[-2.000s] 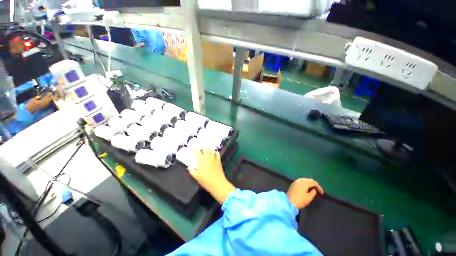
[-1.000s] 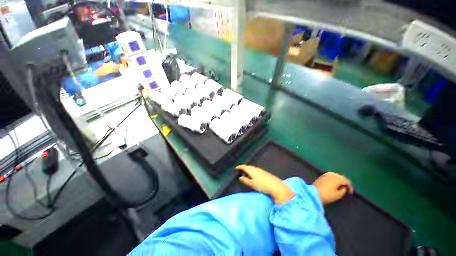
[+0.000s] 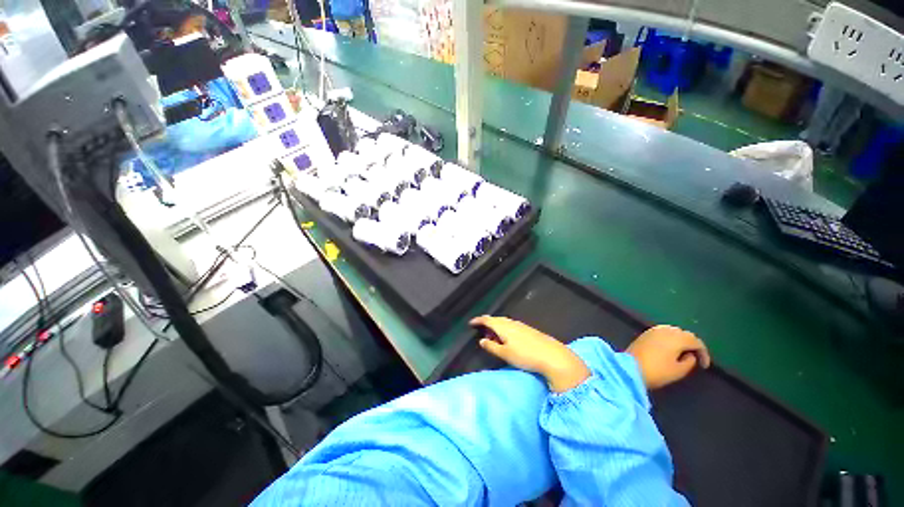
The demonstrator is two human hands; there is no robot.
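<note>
White cylindrical units (image 3: 443, 248) with dark ends lie in rows on a stack of thick black trays (image 3: 426, 297) at centre left; the stack's near part is bare. A shallow black divided tray (image 3: 748, 436) lies in front of me, partly covered by my arms. My forearms are crossed. My right hand (image 3: 517, 349) points left over the tray, just right of the stack, fingers slightly apart, with nothing seen in it. My left hand (image 3: 671, 356) is loosely curled over the tray's middle, near its far rim; no object shows in it.
A metal post (image 3: 469, 89) stands behind the stack. Keyboard (image 3: 818, 233) and mouse (image 3: 740, 194) are at far right, a power strip (image 3: 860, 45) above. Dark small pieces (image 3: 857, 489) lie at lower right. Grey equipment and cables are at left; another person's blue sleeve (image 3: 198, 139) shows beyond.
My right hand has come back from the white units to over the divided tray. The view has turned left. Over the last second the hands have hardly moved.
</note>
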